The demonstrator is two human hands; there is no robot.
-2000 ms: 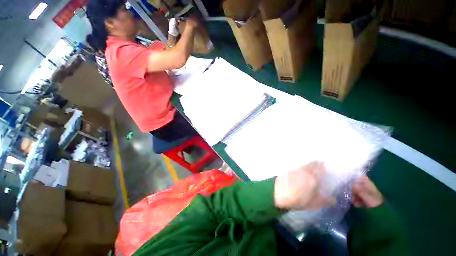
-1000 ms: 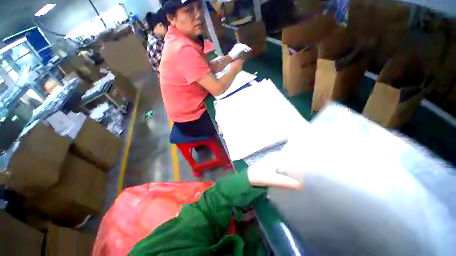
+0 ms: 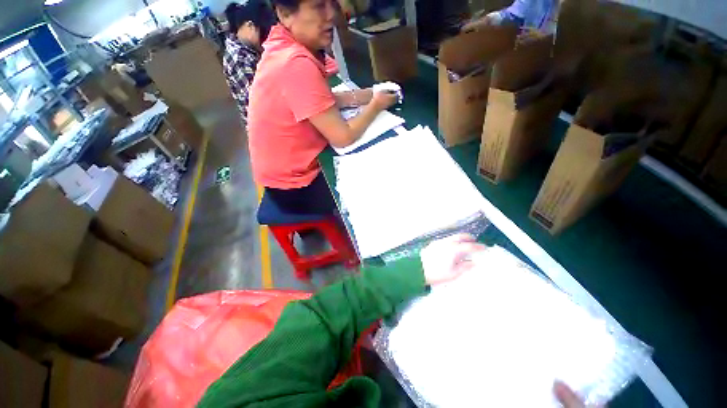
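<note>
A bubble bag (image 3: 502,335), glaring white with clear dimpled edges, lies on the bench in front of me. My left hand (image 3: 450,259) rests on its far left edge, fingers spread; whether it grips the edge is unclear. My right hand (image 3: 567,394) is mostly cut off by the bottom edge of the view; only fingertips show on the near part of the bag. A stack of white bags (image 3: 402,191) lies beyond it, with silvery dimpled edges showing on its near side.
A red plastic bag (image 3: 215,343) is by my lap. A neighbouring worker in a pink shirt (image 3: 287,111) sits on a red stool (image 3: 315,251). Open upright cartons (image 3: 586,171) stand on the green conveyor beyond the pale rail (image 3: 542,267). Large cartons (image 3: 80,279) stand on the floor left.
The bubble bag was raised and blurred a second ago and now lies flat on the bench. My right fingertips have come into view on it. My left hand has moved slightly right and up.
</note>
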